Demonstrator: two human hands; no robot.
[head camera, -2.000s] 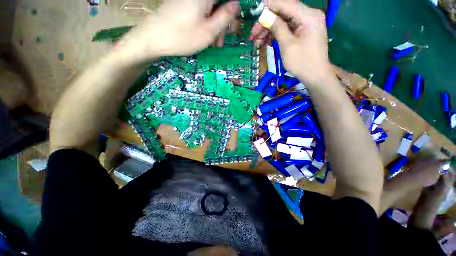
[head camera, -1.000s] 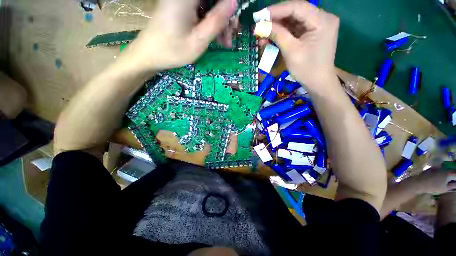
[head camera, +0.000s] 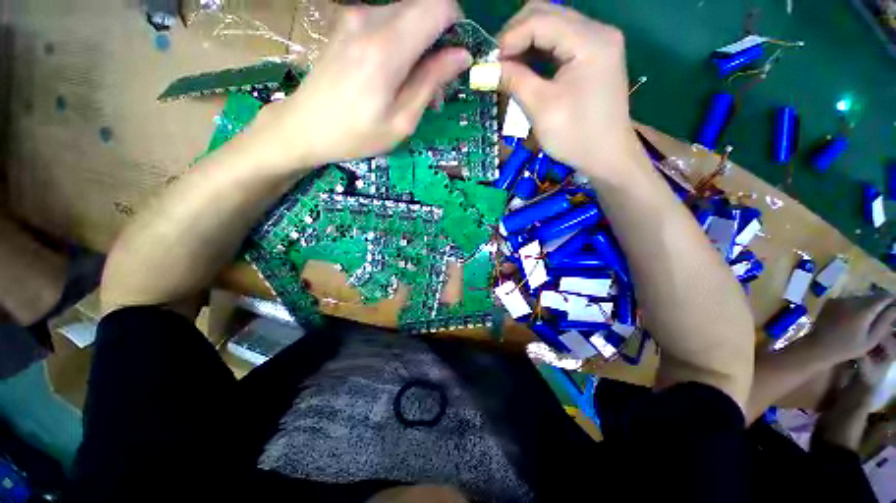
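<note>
My left hand (head camera: 388, 83) is at the top centre, fingertips closed on a small dark green piece that looks like a circuit board, mostly hidden. My right hand (head camera: 570, 79) is just to its right, thumb and forefinger pinched on a thin pale wire (head camera: 478, 27) that arcs between the hands. A cream covering (head camera: 484, 77) is on my right thumb tip. Green circuit board strips (head camera: 388, 211) lie heaped below my hands. Blue battery cells (head camera: 550, 213) with white pads and thin wires are heaped to their right.
More blue cells (head camera: 784, 133) lie on the green surface (head camera: 678, 44) at the right. Clear scraps (head camera: 260, 29) lie top left on the tan bench (head camera: 74, 147). Grey metal boxes (head camera: 257, 339) are below the bench edge. Another person's hands (head camera: 855, 329) are at lower right; an arm shows at far left.
My hands have come closer together, the right moving left and the thin wire now showing between them. The cells on the green surface have shifted left, and another one has appeared there.
</note>
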